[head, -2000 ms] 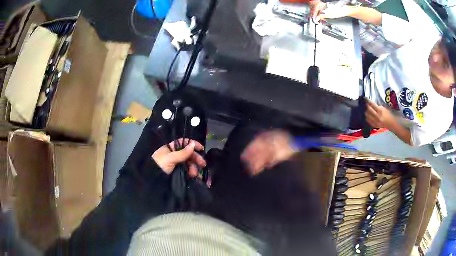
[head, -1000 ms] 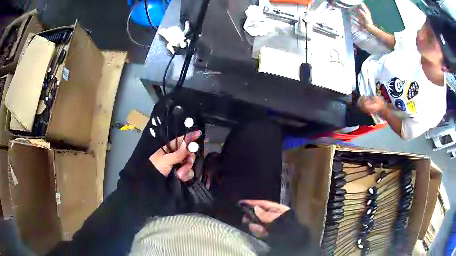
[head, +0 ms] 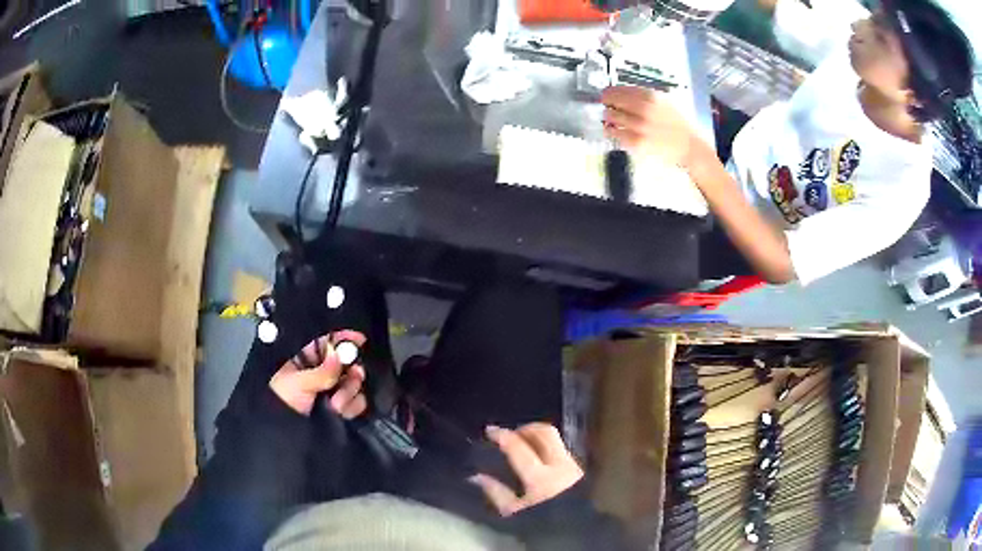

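My left hand (head: pixel 321 377) is shut around a bunch of thin dark-stemmed inspection mirrors over my lap. Several white mirror heads (head: pixel 336 296) stand out beyond the fingers, and one (head: pixel 347 352) lies at the thumb. Dark grips (head: pixel 386 433) hang below the hand, hard to tell from the dark clothing. My right hand (head: pixel 530 465) is to the right of the bunch, with its fingers apart. I see nothing held in it.
A coworker's hand (head: pixel 646 124) is over the fixture beside a black grip (head: pixel 618 175) on the toothed strip (head: pixel 560 161). An open carton (head: pixel 670 387) of tools stands at right, more cartons (head: pixel 140 237) at left. A black cable (head: pixel 342 161) crosses the dark bench (head: pixel 431 215).
My right hand, earlier closed around a dark item, now has its fingers spread. The mirror bunch has shifted in my left hand. The coworker's hand has come over the fixture. The view has turned right.
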